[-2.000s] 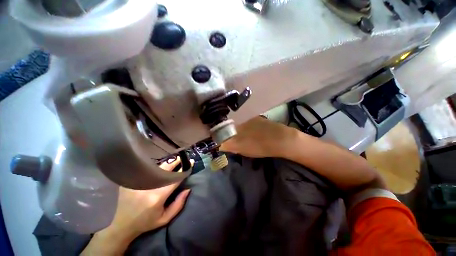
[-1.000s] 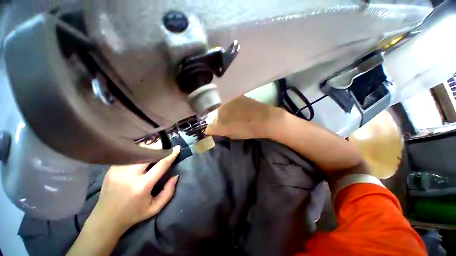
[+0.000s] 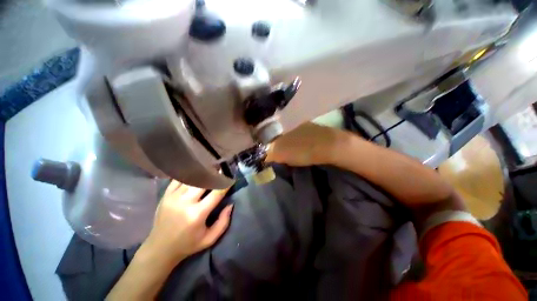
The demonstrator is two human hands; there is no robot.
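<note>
Dark grey cloth (image 3: pixel 277 235) lies under the needle area and drapes toward me. The presser foot (image 3: pixel 252 157) stands on its far edge, with the tan seam guide (image 3: pixel 264 176) just right of it. My left hand (image 3: pixel 191 214) is bare and lies on the cloth left of the foot, thumb apart; its fingertips are partly hidden behind the machine's pale guard (image 3: pixel 171 138). My right hand (image 3: pixel 303 144) is bare and reaches behind the foot at the cloth's far edge; its fingers are hidden by the machine head, so its grip cannot be told.
The white machine head (image 3: pixel 353 53) spans the top. A white attachment with a blue-grey knob (image 3: pixel 50 171) is at left. Black shears handles (image 3: pixel 368 124) lie right of my right hand. A small tray (image 3: pixel 462 117) is at the table's right edge, above a round stool (image 3: pixel 476 176).
The view has shifted back and forth, nearer one second ago and farther now. My left fingertips, visible beside the foot before, are now more behind the guard. My right hand remains behind the foot.
</note>
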